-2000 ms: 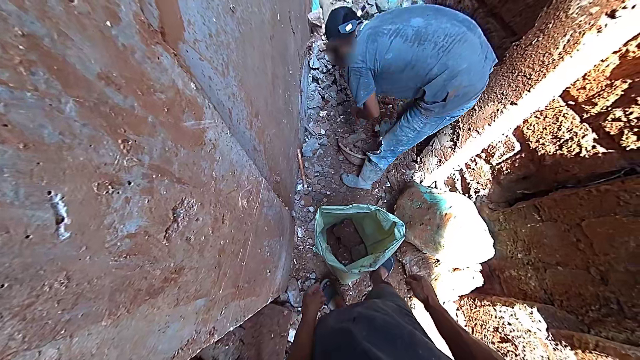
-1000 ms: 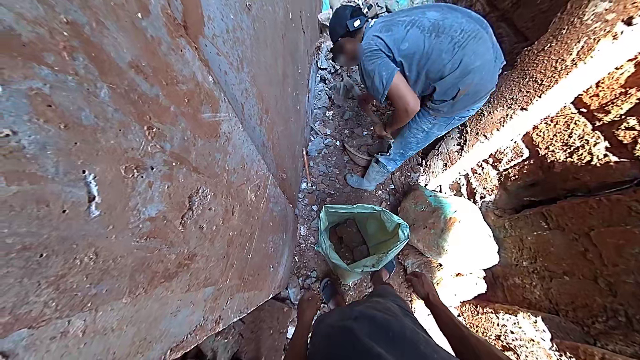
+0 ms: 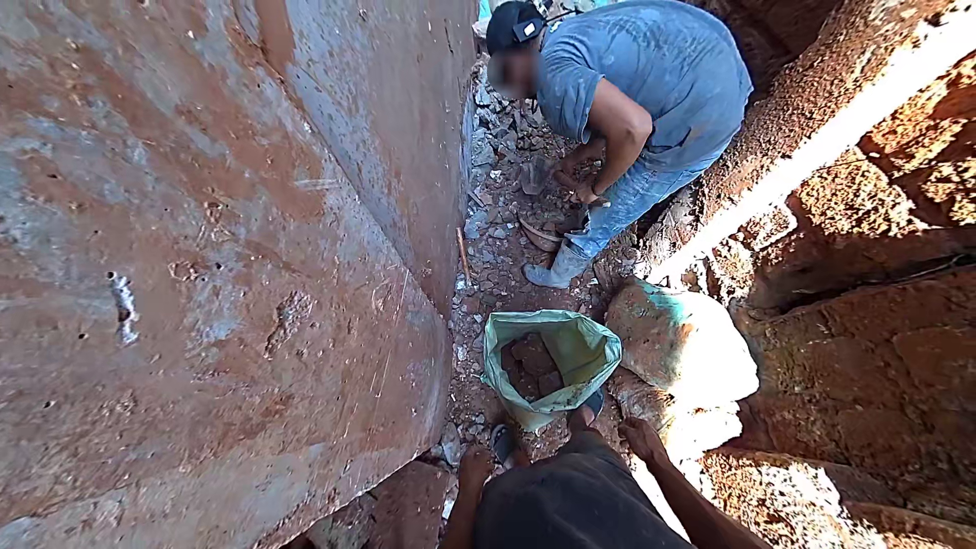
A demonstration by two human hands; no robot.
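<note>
My left hand (image 3: 476, 465) hangs by my left leg, low in the head view, holding nothing visible; its fingers are hard to make out. On the other side, my right hand (image 3: 640, 438) hangs beside my knee near a pale rock, with nothing seen in it and its fingers loosely bent. Between my feet and the other person stands an open green woven sack (image 3: 608, 352), its mouth facing up. Reddish-brown lumps of earth or stone (image 3: 531, 366) lie inside it.
A person in a blue shirt (image 3: 656, 76) bends over the rubble (image 3: 496, 152) ahead, hands low beside a boot. A large concrete wall (image 3: 229, 267) rises at left. A full sack or boulder (image 3: 690, 339) sits right of the green sack. A thin stick (image 3: 463, 255) lies along the wall.
The other person's arms have shifted, and a greyish piece now shows at their hands. My hands remain low at my sides, and the sack stays in place.
</note>
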